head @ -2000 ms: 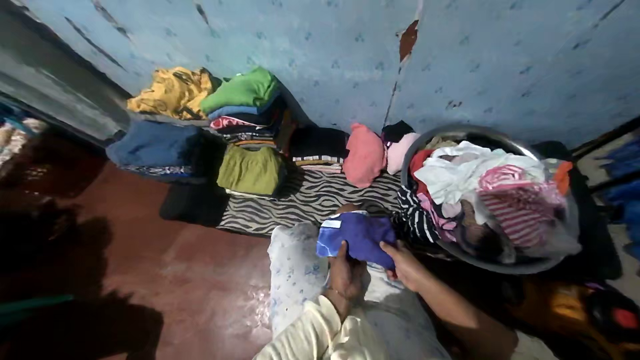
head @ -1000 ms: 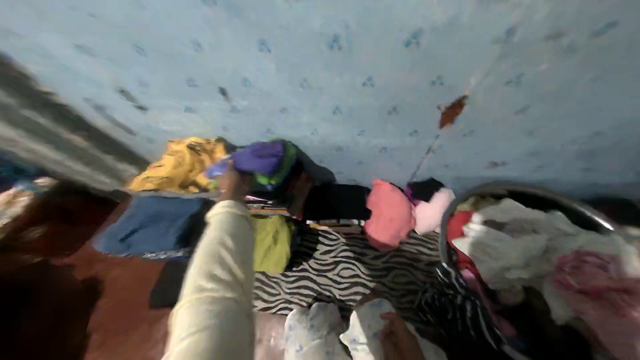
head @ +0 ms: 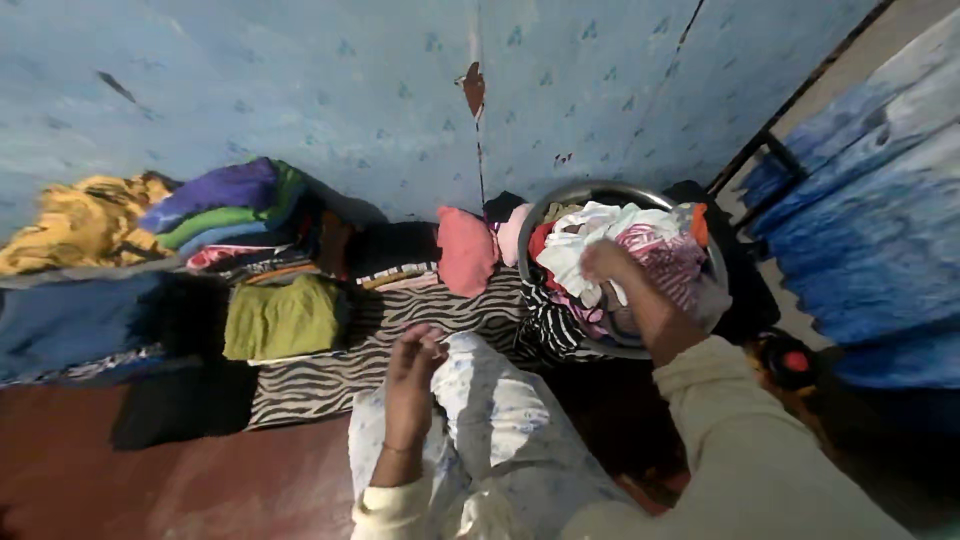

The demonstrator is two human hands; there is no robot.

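My right hand [head: 609, 264] reaches into a round metal basin [head: 716, 262] and touches a white garment [head: 574, 251] on top of the heap; whether its fingers grip the cloth cannot be told. Beside the white one lies a pink striped garment [head: 667, 259]. My left hand [head: 414, 356] is raised over my lap with nothing in it, fingers apart and slightly curled. To the left, a folded purple garment [head: 225, 187] tops a stack with a green one [head: 206, 223] under it. In front of that stack is a folded olive-green garment [head: 283, 319].
A zebra-striped cloth [head: 322, 386] covers part of the red floor [head: 195, 487]. Yellow clothes [head: 82, 221], folded blue clothes [head: 71, 319] and a coral-pink bundle [head: 465, 251] line the wall [head: 360, 112]. A blue curtain-like cloth [head: 885, 225] hangs at right.
The purple garment, held in both hands two seconds ago, now lies on the left stack, released. My left hand has come back from there, and my right hand is in the basin.
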